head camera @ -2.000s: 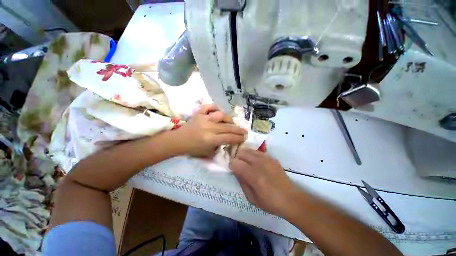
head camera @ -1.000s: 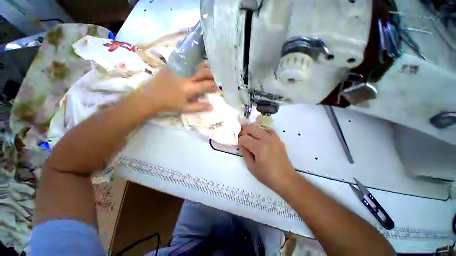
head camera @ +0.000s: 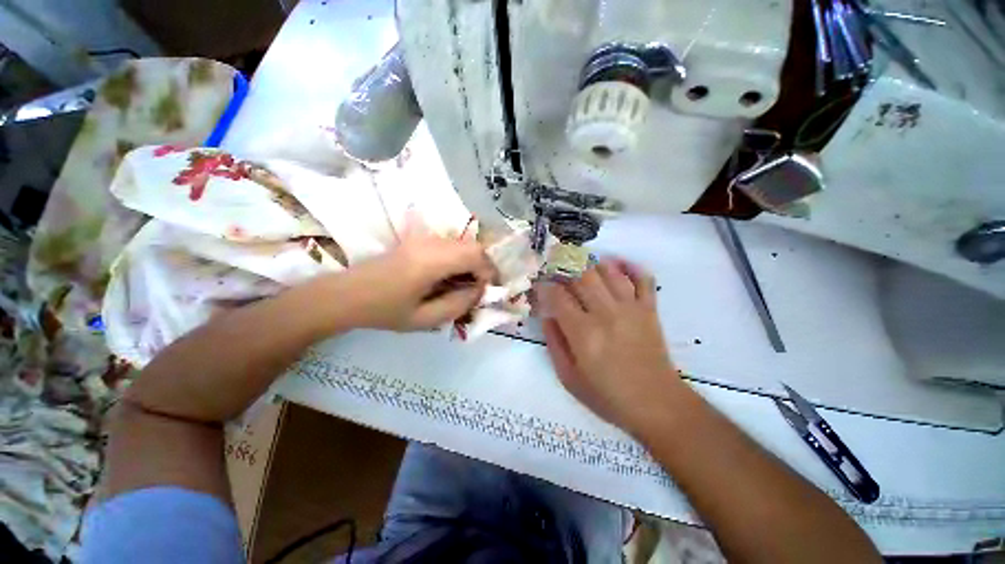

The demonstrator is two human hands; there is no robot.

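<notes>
The cream floral garment piece (head camera: 276,204) lies bunched on the table left of the needle, its puckered edge near the presser foot (head camera: 540,229). My left hand (head camera: 424,278) pinches the cloth edge just left of the foot; its fingertips are partly hidden. My right hand (head camera: 606,325) is right in front of the foot, beside the yellowish block (head camera: 568,259). Its fingers are bent near the cloth edge; whether they grip it cannot be told. The white sewing machine head (head camera: 463,88) stands above.
Black thread snips (head camera: 829,446) and grey tweezers (head camera: 752,286) lie right of my right hand. A wrapped grey lamp (head camera: 378,110) is behind the cloth. Blotched cloth (head camera: 121,143) lies at the upper left, heaped floral cloth (head camera: 55,441) at lower left. A cardboard box (head camera: 256,468) is below the table.
My left hand has moved from farther back on the cloth towards the needle and now pinches the edge. My right hand has shifted slightly right. The edge by the foot is more crumpled.
</notes>
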